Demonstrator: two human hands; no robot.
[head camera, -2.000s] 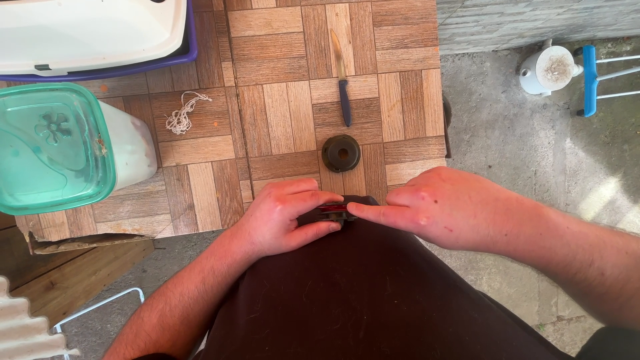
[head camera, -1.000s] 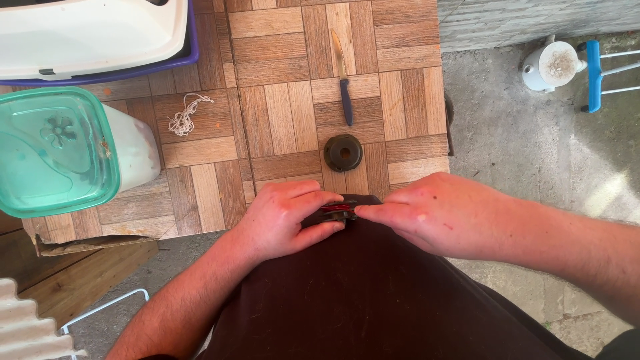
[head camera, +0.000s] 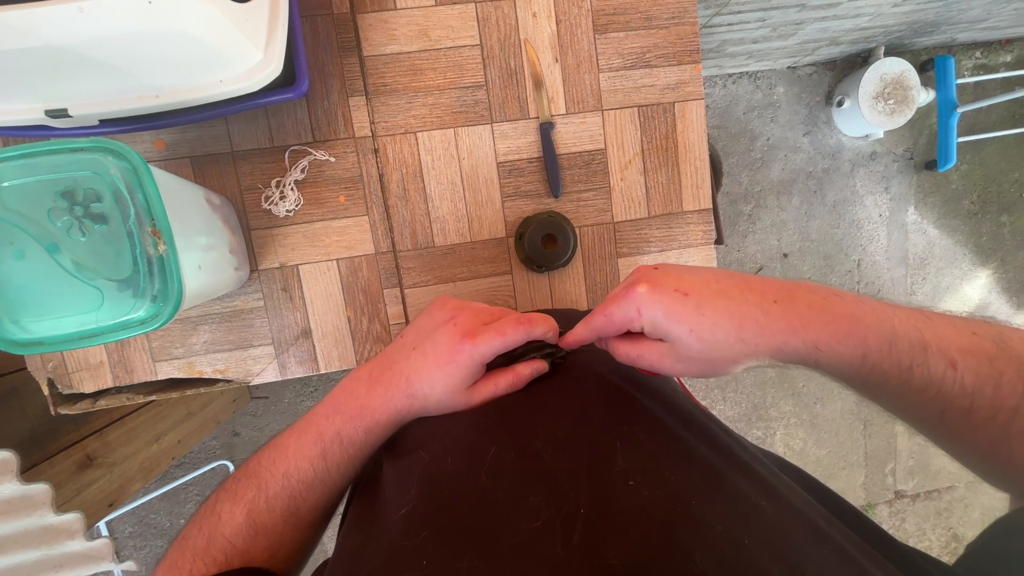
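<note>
Close against the dark cloth over my body, my left hand (head camera: 472, 356) grips a small dark part (head camera: 532, 354), mostly hidden by the fingers. My right hand (head camera: 672, 320) meets it from the right, thumb and forefinger pinched at its edge. A thin red line (head camera: 688, 392) shows below the right hand; whether the fingers hold it is hidden. Just beyond the hands, a dark round cap with a central hole (head camera: 532, 240) rests on the wood-patterned table. Behind the cap lies a serrated knife (head camera: 548, 152) with a dark blue handle, blade pointing away.
A tangle of white string (head camera: 286, 188) lies left of the knife. At the left stand a container with a green lid (head camera: 88, 248) and a purple tub (head camera: 298, 76) with a white cover. The table's broken near edge (head camera: 144, 394) is at lower left; a white bucket-like vessel (head camera: 872, 104) stands on the floor.
The red between my fingers at the dark part no longer shows there; a red line now shows below my right hand. The cap, knife and string have stayed put.
</note>
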